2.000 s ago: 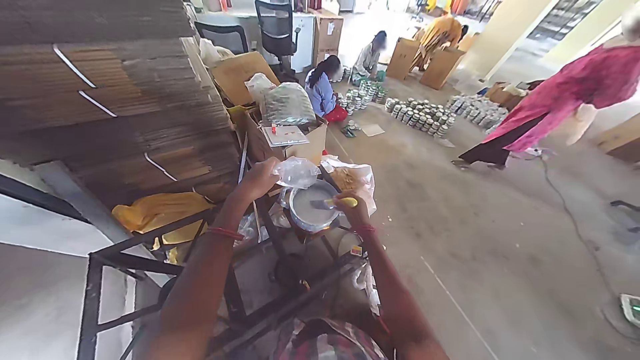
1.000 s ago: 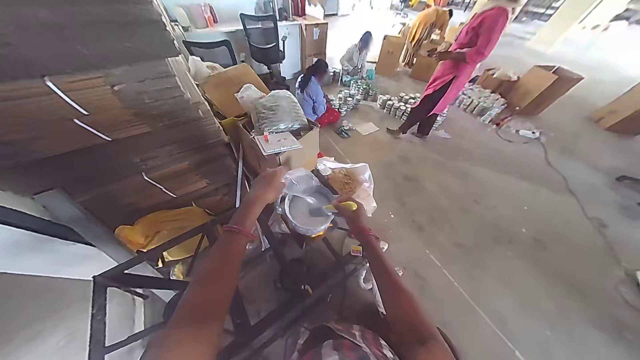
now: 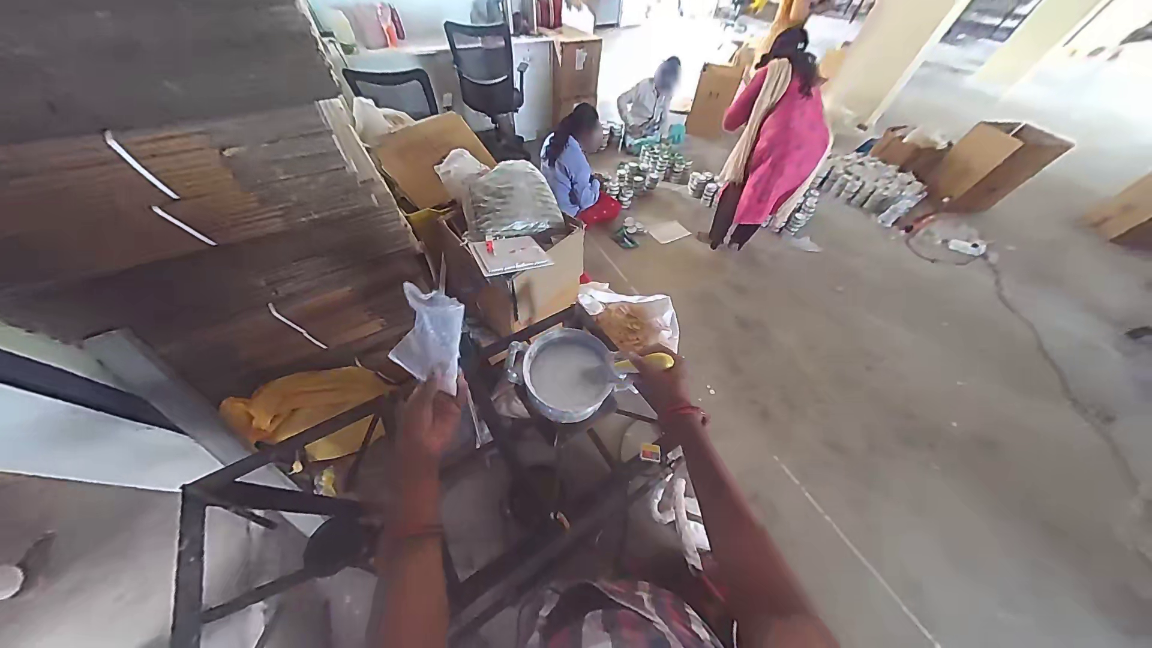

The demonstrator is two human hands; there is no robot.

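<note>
A round metal pot (image 3: 569, 376) holding a whitish substance sits on a dark metal frame (image 3: 504, 432). To its left, my left hand (image 3: 432, 416) grips a clear plastic bag (image 3: 432, 335), held upright; how much is in the bag I cannot tell. My right hand (image 3: 661, 382) is at the pot's right edge, closed around the yellow handle (image 3: 643, 362) of a tool whose far end reaches into the pot. Just behind the pot stands an open white bag (image 3: 668, 315) with a tan, crumbly material in it.
Stacked brown cardboard (image 3: 207, 225) rises at the left, above yellow cloth or sheeting (image 3: 310, 400). A carton (image 3: 562, 270) holding bagged goods stands behind the pot. Two people sit near stacked tins; another person in pink (image 3: 778, 153) stands beyond. A cable (image 3: 1035, 333) crosses the floor at right.
My left hand has moved away from the pot to the left, taking the plastic bag from over its rim. The person in pink has moved left and now stands nearer the seated people.
</note>
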